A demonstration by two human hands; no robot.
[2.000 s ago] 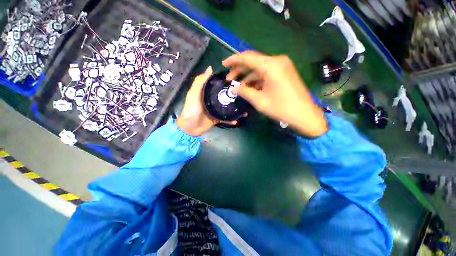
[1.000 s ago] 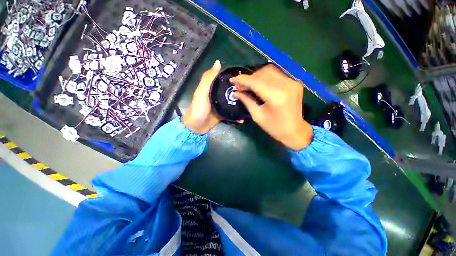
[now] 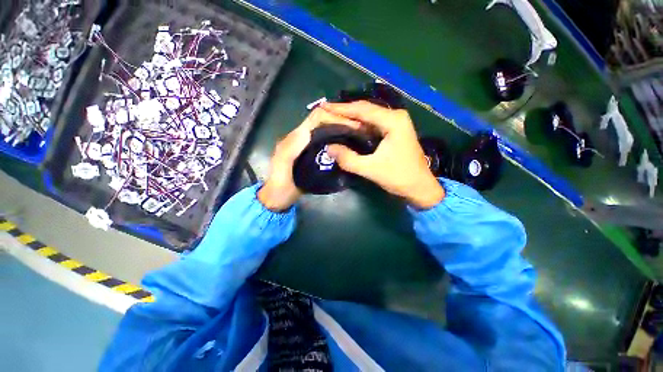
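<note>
A round black housing is held above the bench in front of me. A small white board shows in its middle. My left hand holds the housing from its left side. My right hand is over its right side, with the thumb at the white board and the fingers over the far rim. A small white piece shows at the left fingertips; I cannot tell what it is joined to. The inside right part of the housing is hidden by my right hand.
A dark tray of wired boards is at the left, with a blue bin beyond it. Black housings stand by the blue edge at the right. Further housings and white brackets lie on the green line beyond.
My right hand has moved from reaching into the housing with its fingertips to wrapping over its far rim, thumb at the centre. The view has shifted, showing more housings right of my hand than at first.
</note>
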